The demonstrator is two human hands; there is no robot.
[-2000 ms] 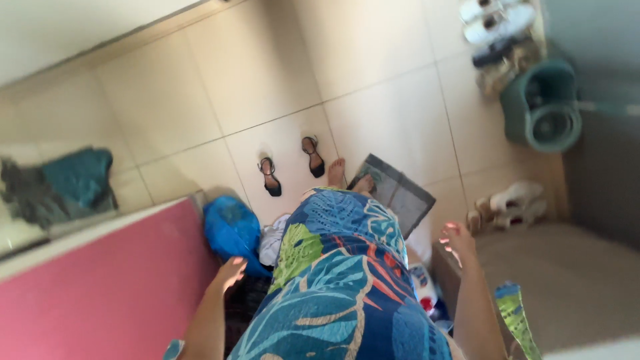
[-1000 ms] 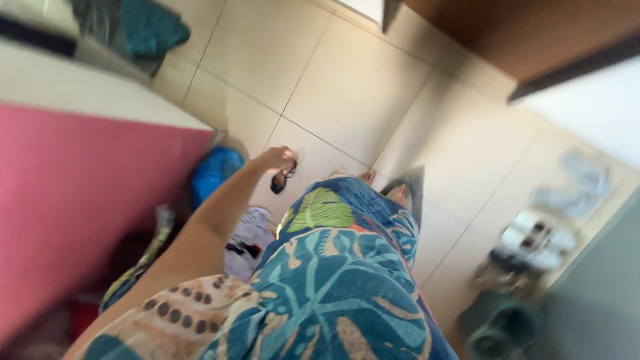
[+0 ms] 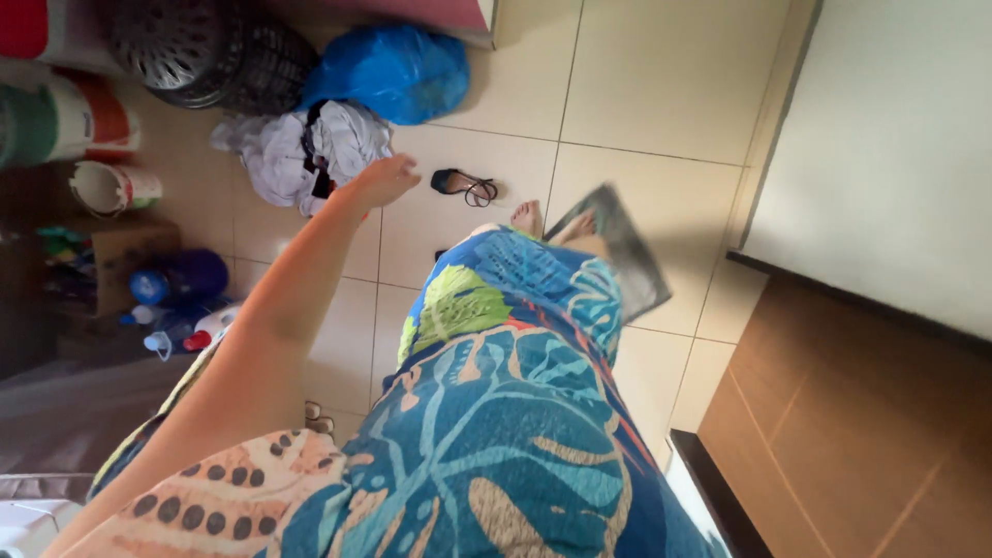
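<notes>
My left hand (image 3: 390,180) reaches out over the tiled floor, beside a pile of white clothes (image 3: 283,151); nothing shows in it, but its fingers are blurred. Just to its right on the floor lies a black strappy sandal (image 3: 465,187). Part of another dark thing peeks out by the hem of the patterned dress (image 3: 496,403). My right hand is outside the view. One bare foot (image 3: 527,218) stands on the tiles and the other rests on a grey mat (image 3: 620,260).
A blue plastic bag (image 3: 395,74) and a dark openwork basket (image 3: 209,54) are at the upper left. Below them are a white bucket (image 3: 116,188), a cardboard box (image 3: 132,256) and several bottles (image 3: 186,277). A white panel (image 3: 883,170) borders the floor at right.
My right hand, seen two seconds ago, is out of view. My left arm has stretched forward from beside the dress. The view has turned strongly.
</notes>
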